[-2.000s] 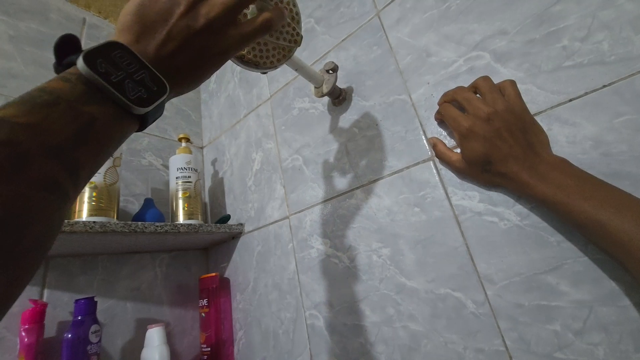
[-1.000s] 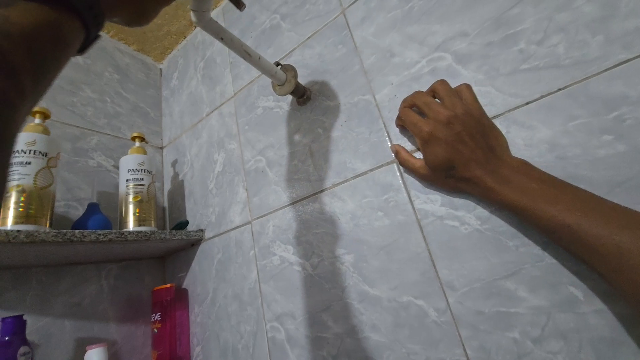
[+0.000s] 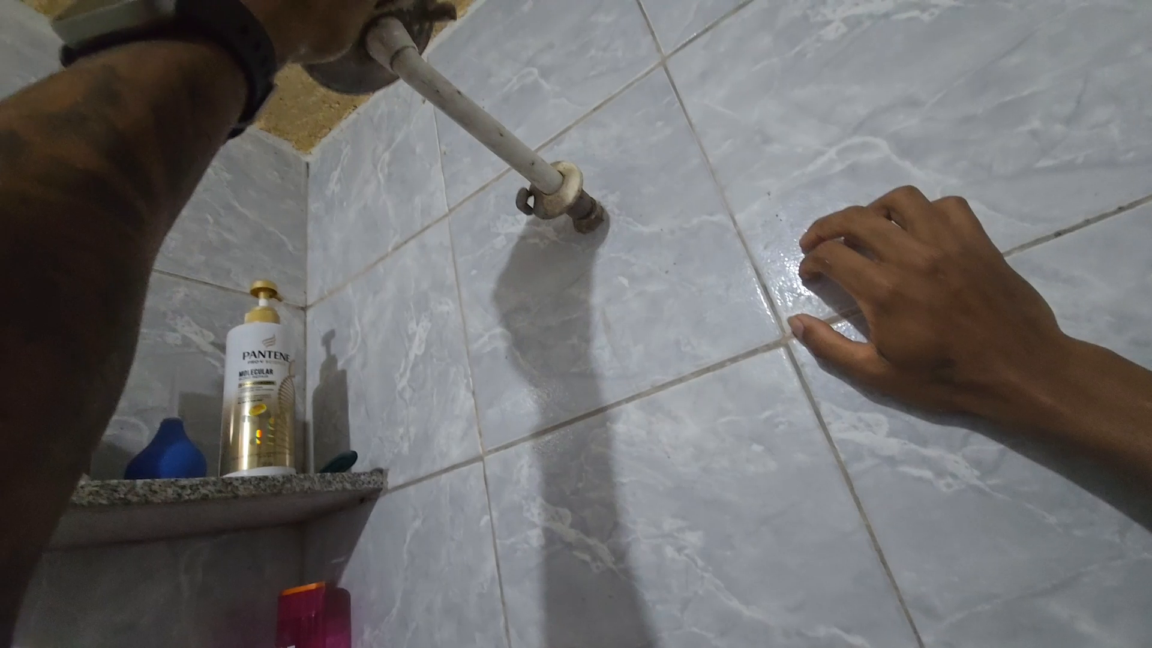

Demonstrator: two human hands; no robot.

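Observation:
My left hand [image 3: 310, 25], with a dark-strapped watch [image 3: 202, 36] on the wrist, is at the shower head [image 3: 355, 70] at the top left; its fingers are cut off or hidden, so its grip cannot be made out. From there a white shower arm [image 3: 477, 117] slopes down to a round flange [image 3: 560, 191] and a fitting [image 3: 589, 214] at the tiled wall. On the right, my right hand [image 3: 918, 292] rests against the grey marbled tiles [image 3: 693, 504], fingers bent and apart, near a grout crossing. Nothing is seen in it.
On the left, a granite corner shelf [image 3: 225, 490] holds a white and gold Pantene pump bottle [image 3: 259, 387], a blue bulb-shaped item [image 3: 168, 450] and a small dark green item [image 3: 339, 463]. Below the shelf stands a pink bottle [image 3: 306, 616] with an orange top.
Two seconds ago my left hand was in front of the shower head's perforated face; now it is beside its back, near the arm joint. My right hand stays on the wall. The view has shifted.

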